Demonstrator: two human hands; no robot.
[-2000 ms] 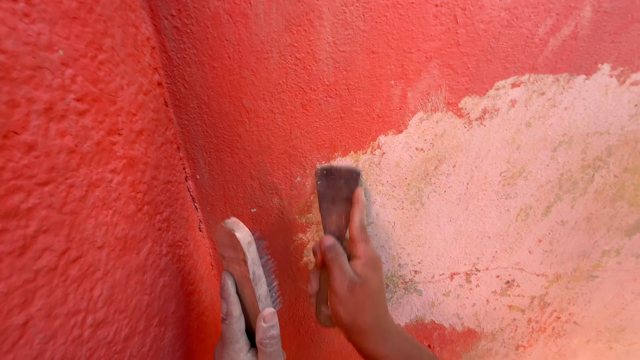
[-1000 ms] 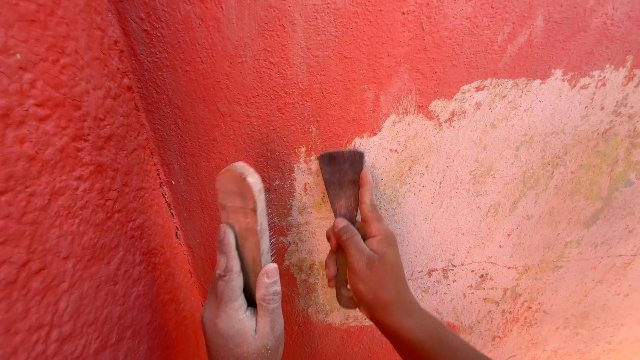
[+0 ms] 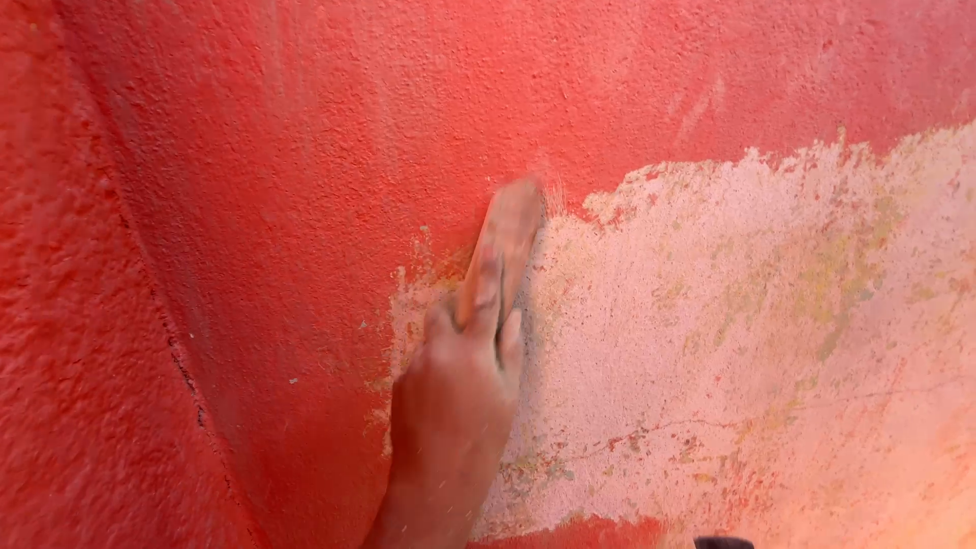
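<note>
My left hand grips a wooden-backed scrubbing brush, slightly blurred, its back towards me and its bristle side against the wall. The brush lies at the left upper edge of a pale pink, scraped patch, where it meets red paint. Fingers lie along the back of the brush and the thumb is on its right side. At the bottom edge, a small dark tip shows, apparently the scraper blade. My right hand is out of view.
A rough red wall face stands on the left and meets the main wall in a cracked corner. A thin crack crosses the lower pale patch. Red paint borders it below.
My left hand has moved the brush up and right, from the red paint onto the patch's edge. My right hand, holding the scraper there before, has dropped out of view.
</note>
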